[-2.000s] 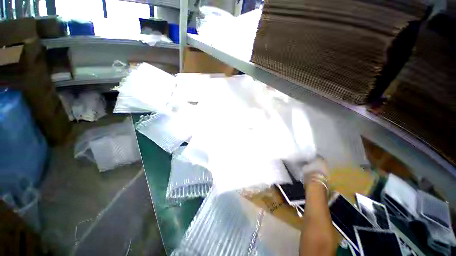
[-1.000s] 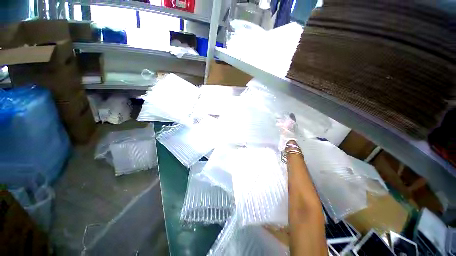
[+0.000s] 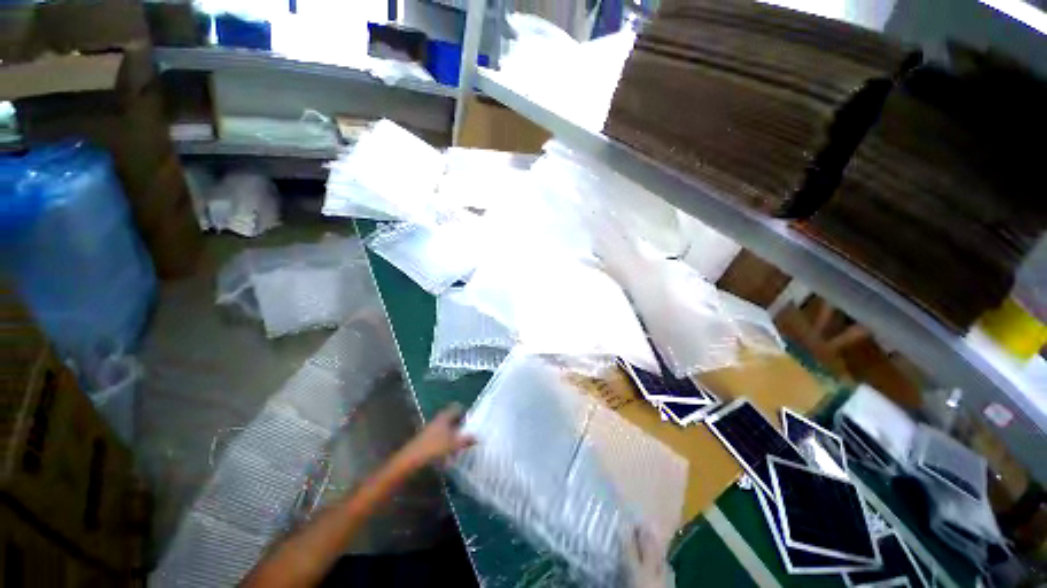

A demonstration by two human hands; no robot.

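Observation:
My left hand point(image 3: 446, 439), bare, reaches in from the lower left, its fingertips at the left edge of a ribbed air column bag point(image 3: 540, 442). Blur hides whether they grip it. My right hand point(image 3: 652, 561) is blurred and partly cut off at the bottom edge, by the bag's lower right corner; its grip cannot be made out. The bag lies slanted over the green bench point(image 3: 396, 287) and part of a brown cardboard sheet point(image 3: 718, 459). More whitish bags point(image 3: 551, 293) are piled behind it.
Dark solar panels point(image 3: 821, 511) lie loosely overlapped at the right. Flattened cartons point(image 3: 735, 98) fill the shelf above. A ribbed strip point(image 3: 258, 459) and plastic bags point(image 3: 304, 299) lie on the floor at the left, near a blue bag point(image 3: 75, 247) and cartons.
My right hand has left the bag pile at the back and is now low near the bench front. My left hand has come into view. A ribbed strip now shows on the floor.

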